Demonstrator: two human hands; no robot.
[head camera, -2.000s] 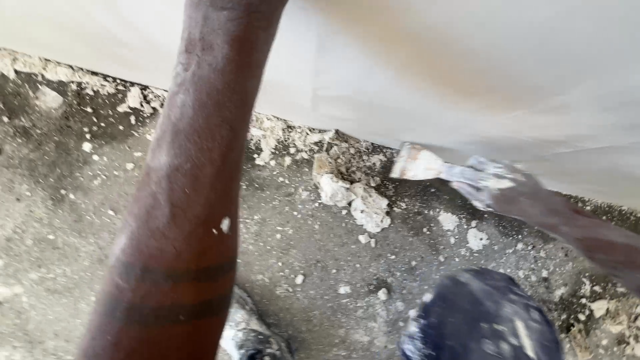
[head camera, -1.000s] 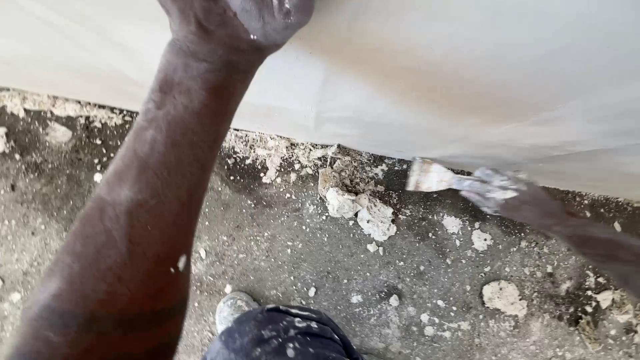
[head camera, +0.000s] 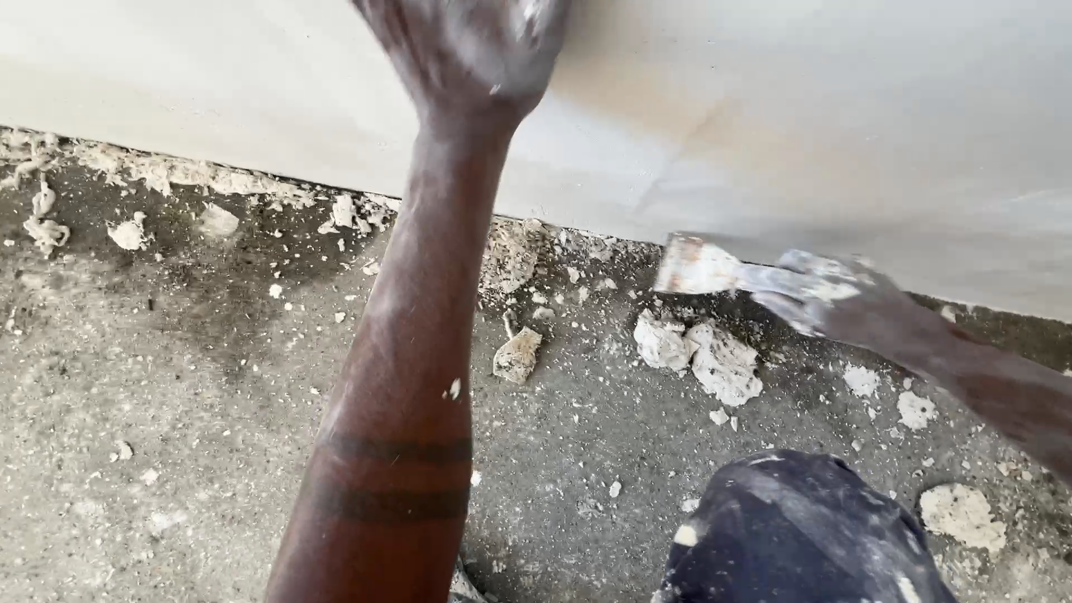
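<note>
My right hand (head camera: 816, 289), smeared with white compound, grips a putty knife (head camera: 699, 266) at the foot of a white wall (head camera: 796, 126). The knife's wide blade, coated in white and brown residue, points left, close to the line where wall and floor meet. My left hand (head camera: 494, 50), whitened with dust, is at the top edge against the wall; its fingers are cut off by the frame, so what it holds or touches there cannot be told. Just below the knife lie clumps of white compound (head camera: 724, 364) on the floor.
Scattered crumbs and flakes cover the rough concrete floor (head camera: 209, 435). A strip of dried compound (head camera: 193, 176) runs along the wall's base at left. A brownish chunk (head camera: 517, 355) lies beside my left forearm. My knee in dark, spattered cloth (head camera: 796, 528) is at the bottom right.
The brownish chunk now lies apart from the white clumps, farther left of them; earlier it touched them. The left hand, out of view at first, has come partly into view. The view has shifted.
</note>
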